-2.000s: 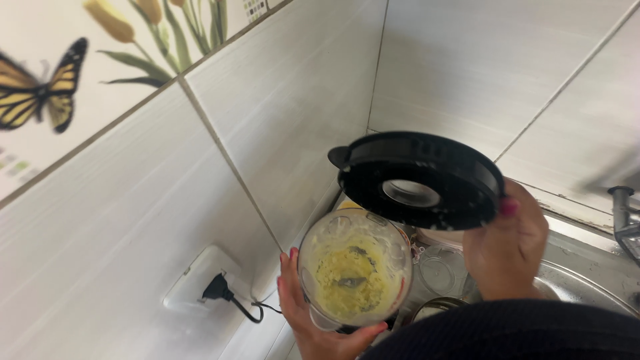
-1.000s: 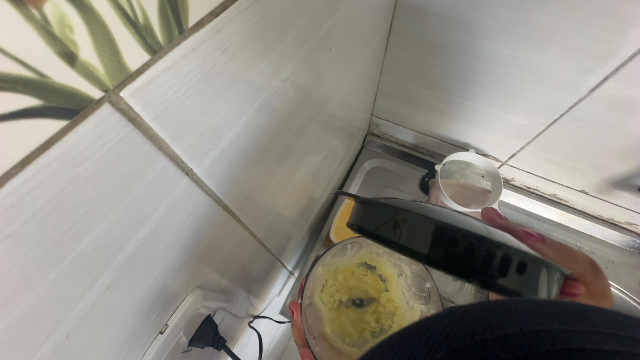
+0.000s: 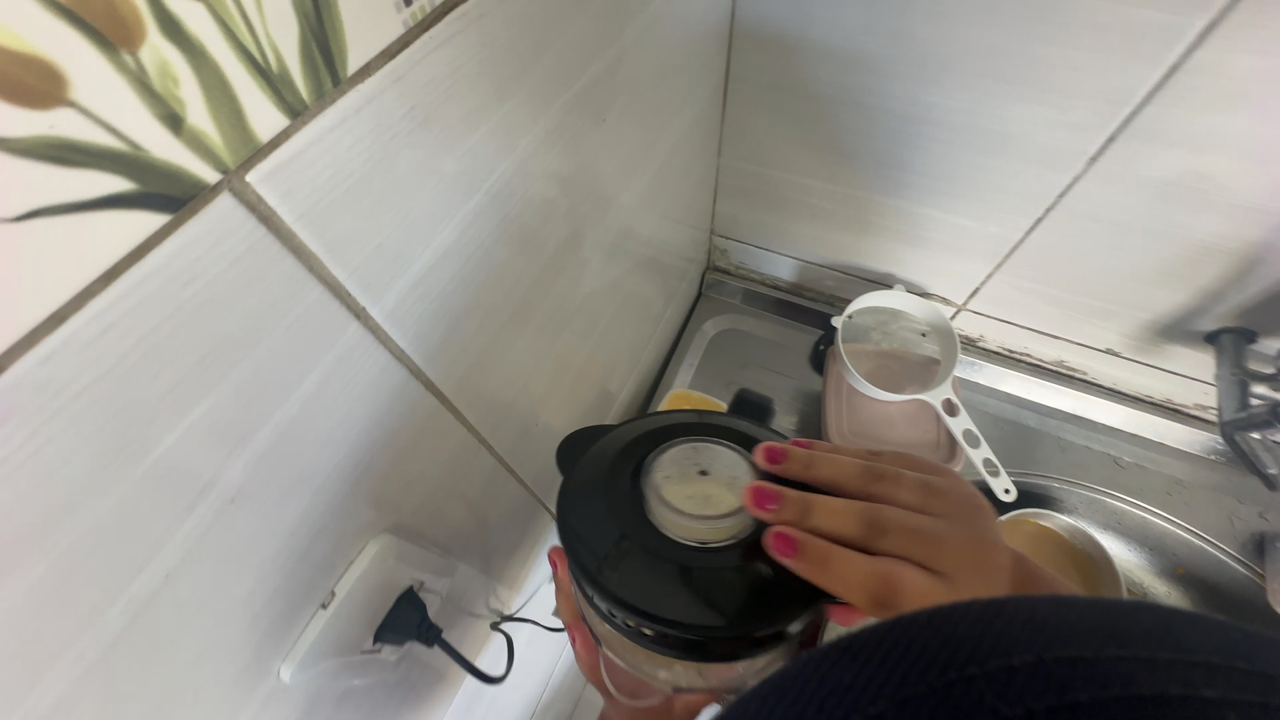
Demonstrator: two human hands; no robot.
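A clear blender jar (image 3: 650, 675) stands upright at the lower middle, with its black lid (image 3: 620, 540) on top. The lid has a clear round cap (image 3: 698, 490) in its centre. My left hand (image 3: 580, 640) is wrapped around the jar's left side and underneath, partly hidden by it. My right hand (image 3: 900, 520) lies over the right part of the lid, fingertips beside the clear cap. The jar's contents are mostly hidden under the lid. A dark sleeve (image 3: 1030, 660) covers the lower right.
Behind the jar are a steel drainboard (image 3: 770, 345), a yellow sponge-like piece (image 3: 692, 401), a pinkish container (image 3: 880, 415) and a white strainer (image 3: 897, 393). A sink (image 3: 1180, 570) holds a bowl (image 3: 1065, 545); a faucet (image 3: 1240, 390) stands right. A black plug (image 3: 405, 620) sits in the wall socket.
The black lid, held tilted above the open jar in my right hand before, now sits on the jar. My right hand has moved from the lid's edge onto its top.
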